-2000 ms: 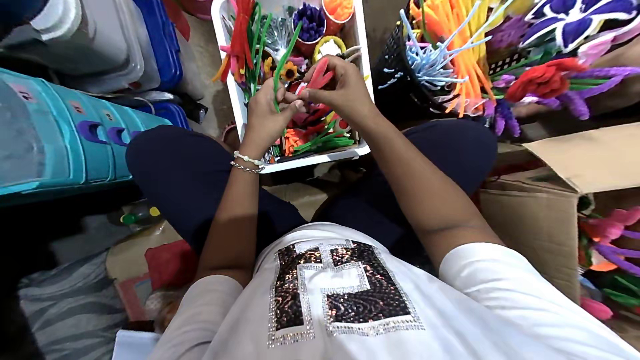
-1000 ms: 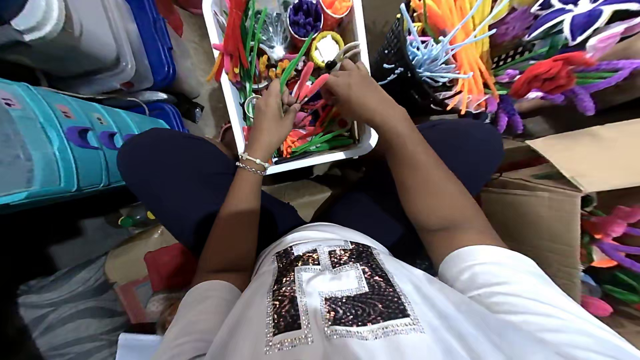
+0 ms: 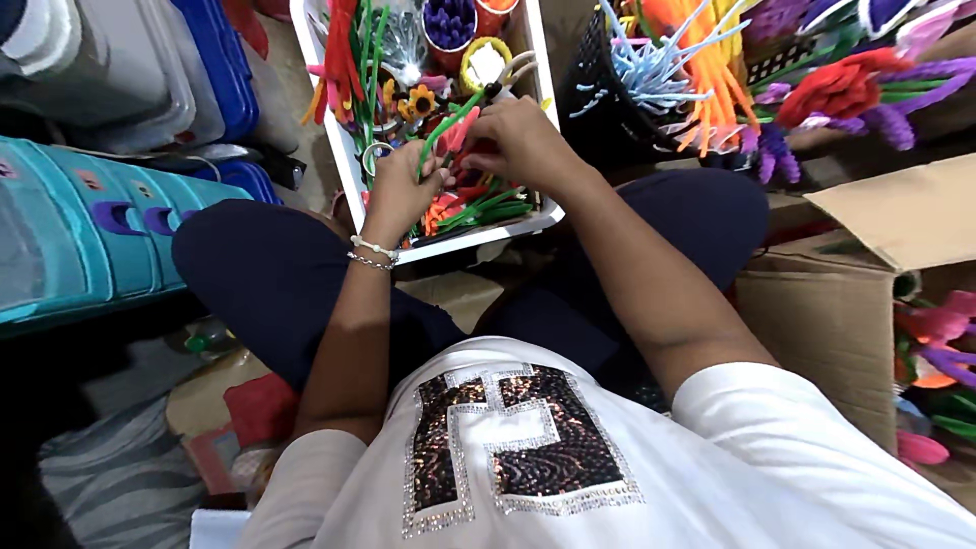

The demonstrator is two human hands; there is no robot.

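Observation:
Over a white plastic tray [image 3: 545,46], my left hand [image 3: 404,187] pinches a green chenille stem [image 3: 450,128] together with a coral-pink chenille piece [image 3: 459,131]. My right hand [image 3: 518,145] is curled close by; a pair of pliers or cutters with pale handles [image 3: 517,69] shows at its upper edge, apparently in its grip. The fingertips of both hands nearly meet and partly hide the pink piece. Below them in the tray lie green stems [image 3: 488,210] and red and orange pieces. An orange chenille flower [image 3: 421,101] and a cup of purple stems [image 3: 450,27] sit further up.
A black basket [image 3: 610,99] of light-blue and orange stems [image 3: 709,61] stands right of the tray. Beyond it are a red chenille flower [image 3: 839,88] and purple ones. An open cardboard box [image 3: 823,328] is at the right. Turquoise drawers [image 3: 130,229] and lidded bins [image 3: 152,84] stand left.
The pliers or cutters now show above my right hand. My left hand has kept hold of the green stem and pink piece throughout.

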